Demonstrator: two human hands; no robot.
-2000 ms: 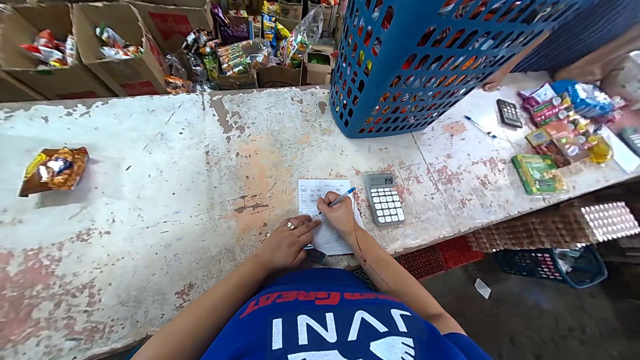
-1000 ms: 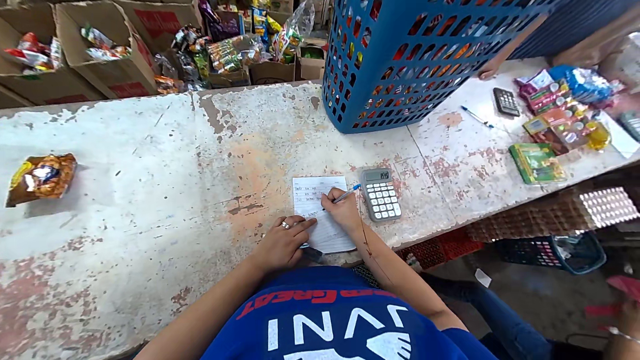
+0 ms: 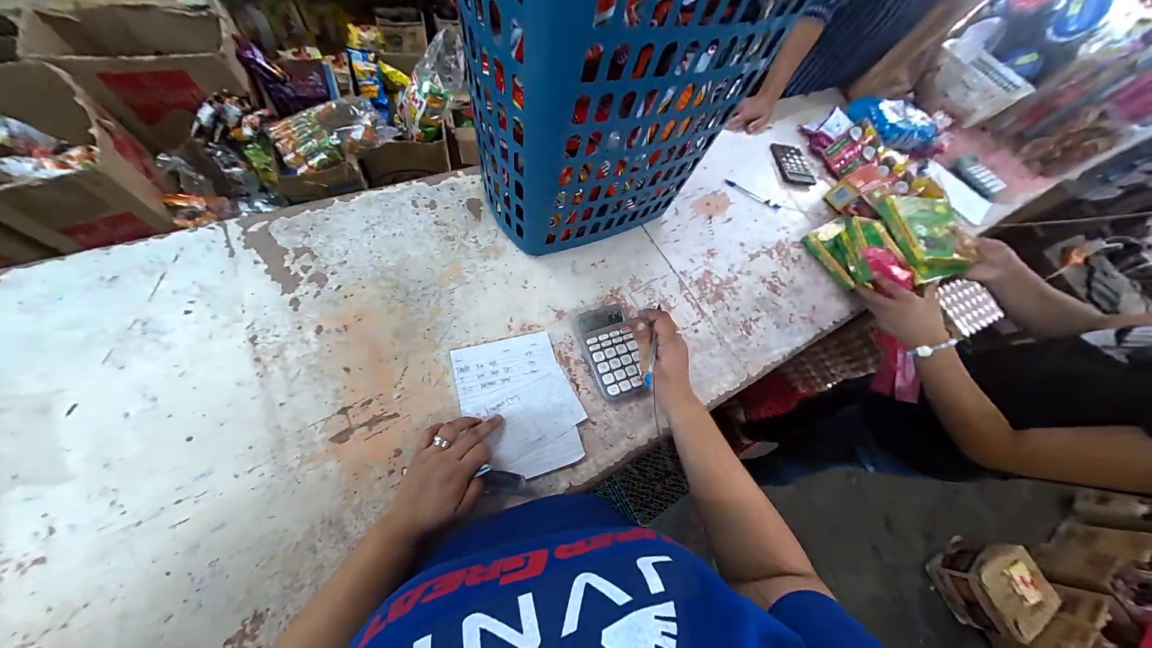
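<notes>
Sheets of lined paper (image 3: 531,409) bearing handwriting lie on the worn white counter near its front edge. My left hand (image 3: 450,463) rests flat over their lower left corner, a ring on one finger, nothing held. A dark object (image 3: 501,481) sits partly hidden beside it, below the sheets. Right of the paper lies a grey calculator (image 3: 612,353) with white keys. At the calculator's right edge is my right hand (image 3: 664,351), holding a pen (image 3: 650,367) with a blue end that points down toward me.
A tall blue plastic basket (image 3: 576,135) full of packets stands behind the calculator. Open cardboard boxes (image 3: 108,171) of snacks line the far side. At right are another pen (image 3: 752,194), a second calculator (image 3: 793,165), and a person's hands (image 3: 909,315) holding green packets (image 3: 927,229).
My right hand has left the paper and moved right to the calculator, keeping the pen. My left hand stays by the paper. At right, another person's hands now hold green packets.
</notes>
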